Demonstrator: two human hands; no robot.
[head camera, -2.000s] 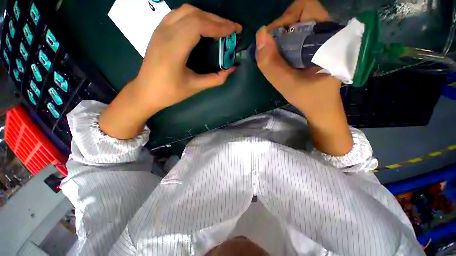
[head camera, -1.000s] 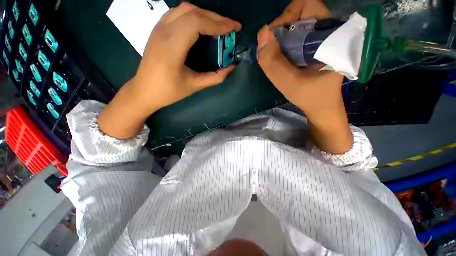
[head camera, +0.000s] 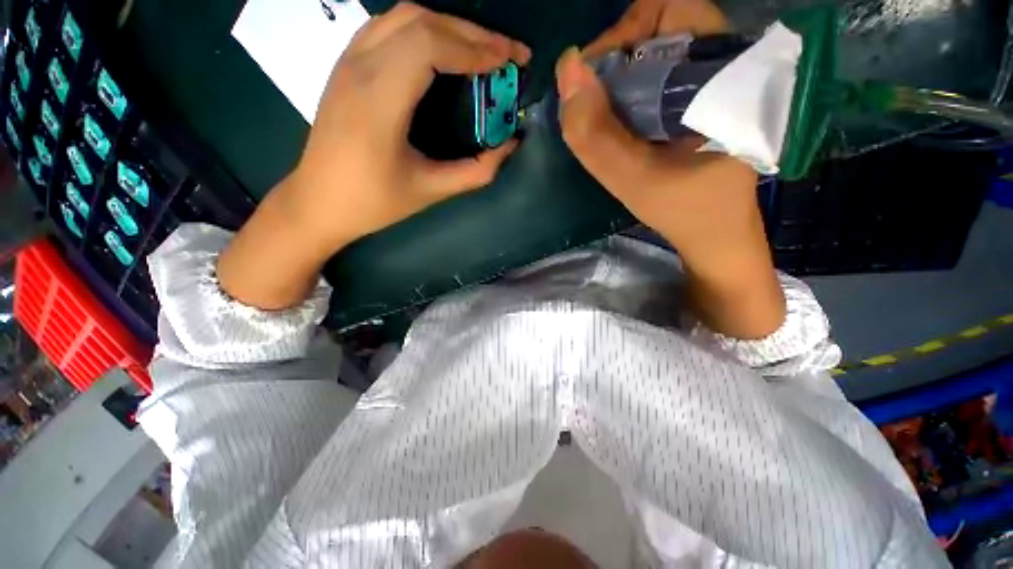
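My left hand (head camera: 383, 139) holds a small teal housing (head camera: 500, 106) by its two ends, between thumb and fingers, with its face with dark cutouts turned to the right. My right hand (head camera: 655, 150) is closed around the front of a dark grey dispensing syringe (head camera: 683, 95). The syringe's thin tip points left and is at the housing's right side; whether it touches cannot be told. White paper (head camera: 755, 100) wraps the syringe's rear, in front of a green adapter (head camera: 816, 95) with a clear hose (head camera: 939, 102).
A black tray (head camera: 167, 200) at left holds rows of teal parts. A red slotted tray (head camera: 72, 317) lies below it. A white sheet (head camera: 291, 50) lies on the dark green mat (head camera: 467, 250) beyond my left hand. Blue-edged bins (head camera: 933, 406) are at lower right.
The teal housing has moved slightly left and up in my left hand and its face shows more fully. The syringe and my right hand have shifted slightly left.
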